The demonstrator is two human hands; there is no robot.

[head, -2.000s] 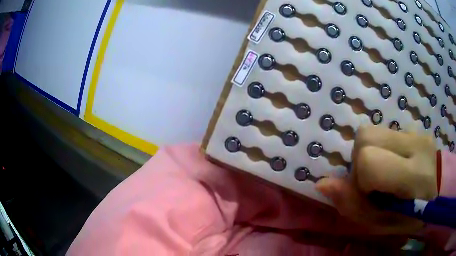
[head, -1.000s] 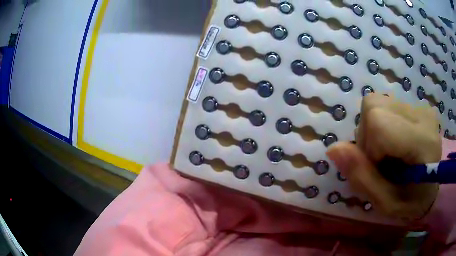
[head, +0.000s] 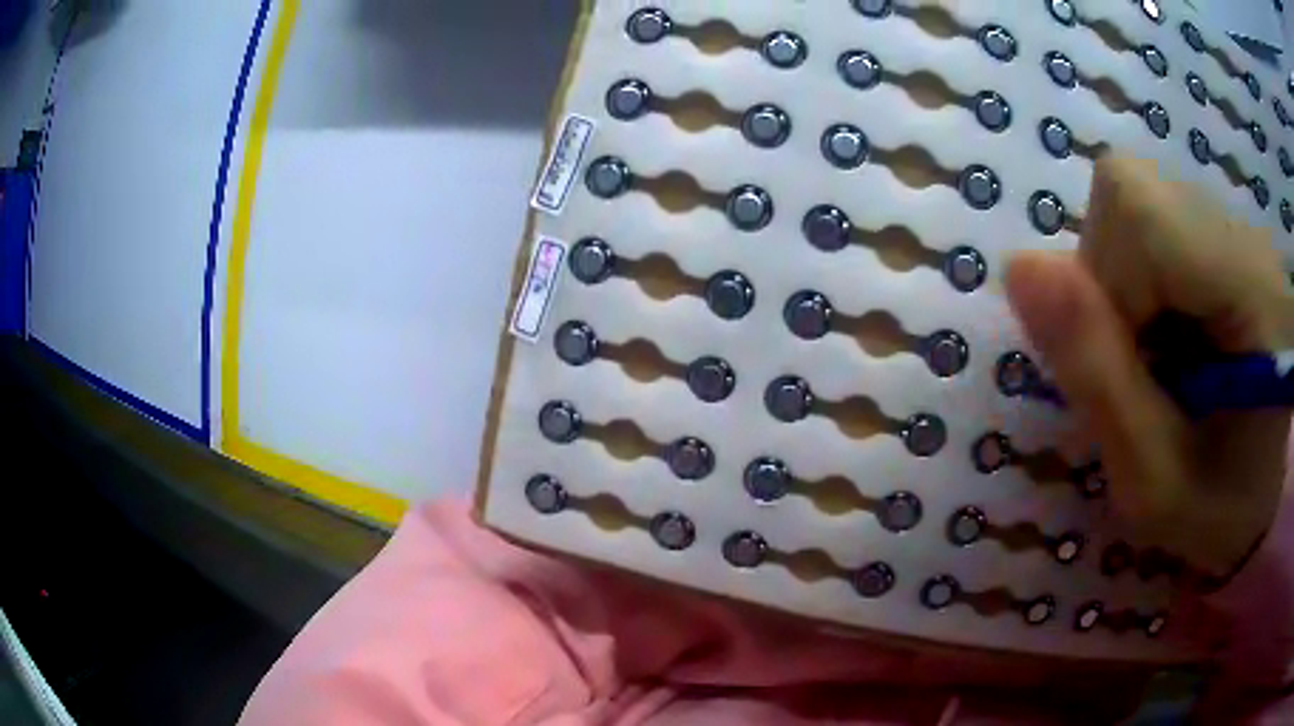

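Note:
The parts tray (head: 681, 343), a pale board with brown edges, lies tilted before me. Small round metal parts (head: 728, 294) sit at the ends of its dumbbell-shaped cutouts in rows. Two small labels (head: 538, 288) are on its left edge. My right hand (head: 1178, 341), bare and slightly blurred, is over the tray's right part. It is closed around the blue marker pen (head: 1237, 380). A blue tip shows left of the fingers, close to a metal part. The hand hides several parts. My left hand is not in view.
Pink clothing (head: 468, 624) lies below and against the tray's lower edge. A white tabletop (head: 376, 284) with yellow tape (head: 233, 312) and blue tape (head: 213, 291) is at the left. A dark area is below the table's edge at lower left.
The tray first shifted left in view, then slightly down. My right hand, still holding the marker, has moved up over the tray, uncovering more parts near the lower right edge.

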